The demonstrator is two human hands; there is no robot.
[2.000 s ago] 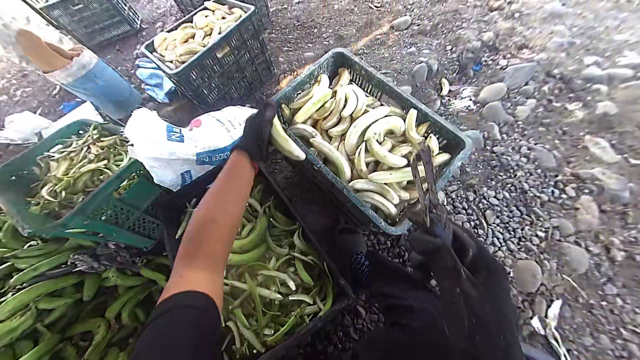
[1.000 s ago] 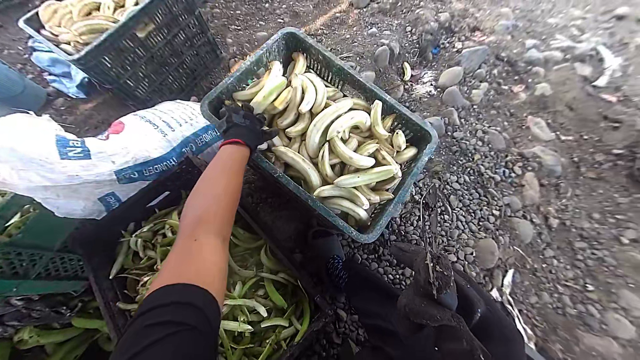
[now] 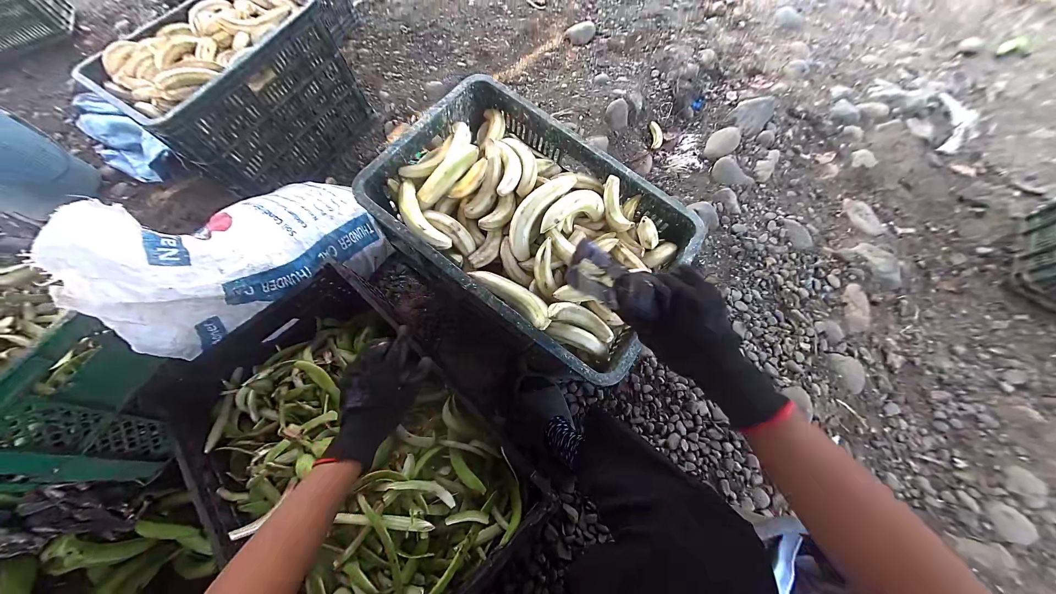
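Note:
My left hand (image 3: 381,396), in a black glove with a red cuff, is over a dark crate (image 3: 198,487) of green plantain peels (image 3: 412,495), near its upper edge. Whether it holds anything is unclear. My right hand (image 3: 672,318), gloved the same way, has its fingers curled at the right front edge of a dark green plastic crate (image 3: 495,309) full of peeled plantains (image 3: 536,214). Something blurred and dark sticks out from its fingers over the fruit; what it is cannot be told.
A printed white woven sack (image 3: 272,247) lies beside the crates. Another crate (image 3: 272,107) of peeled plantains stands at the upper left, near a blue container (image 3: 41,165). A green crate (image 3: 82,429) is at the left. Stones (image 3: 722,142) and gravel cover the ground at the right.
My left hand has moved from the peeled plantains to above the peels. My right hand, low beside the crate a second ago, now reaches to its edge.

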